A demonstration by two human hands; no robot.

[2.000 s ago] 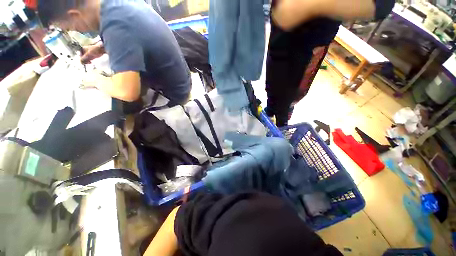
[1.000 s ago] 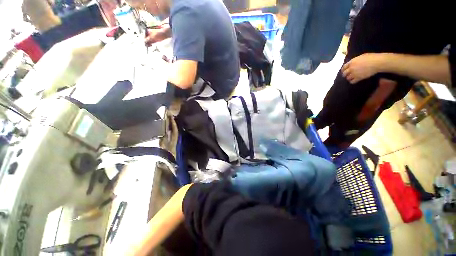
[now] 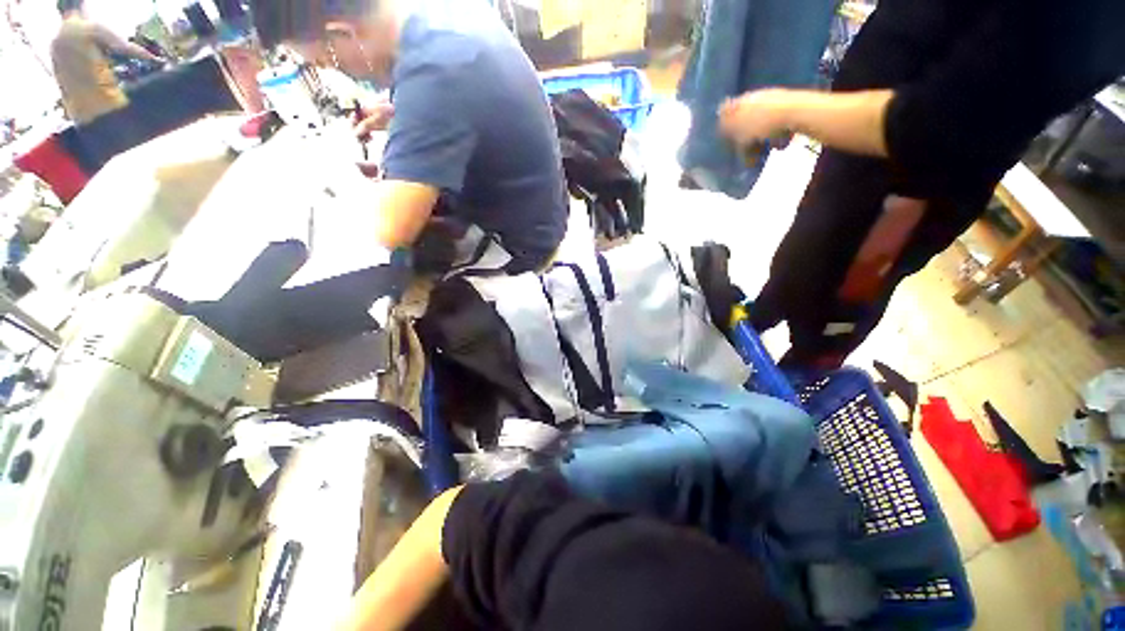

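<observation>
The blue garment [image 3: 703, 446] lies draped over the blue baskets in front of me, partly over the grey-and-black pieces [image 3: 605, 323]. A bare forearm and black sleeve of mine reach in from the bottom, but the hand is cut off by the lower edge. My other hand does not show. The cream-grey sewing machine [image 3: 105, 425] stands at the left, with a slim dark tool, likely thread snips [image 3: 281, 582], on the white table beside it.
A person in a blue-grey shirt [image 3: 475, 136] sits sewing ahead. A person in black [image 3: 851, 210] stands at the right, one hand at a hanging blue garment [image 3: 759, 74]. A blue basket [image 3: 891, 475] and red scrap [image 3: 981, 468] are on the floor.
The view has swung left since the first frame, bringing the machine in. In the last second the standing person's hand has moved up and left to the hanging blue garment. The scissors have left view.
</observation>
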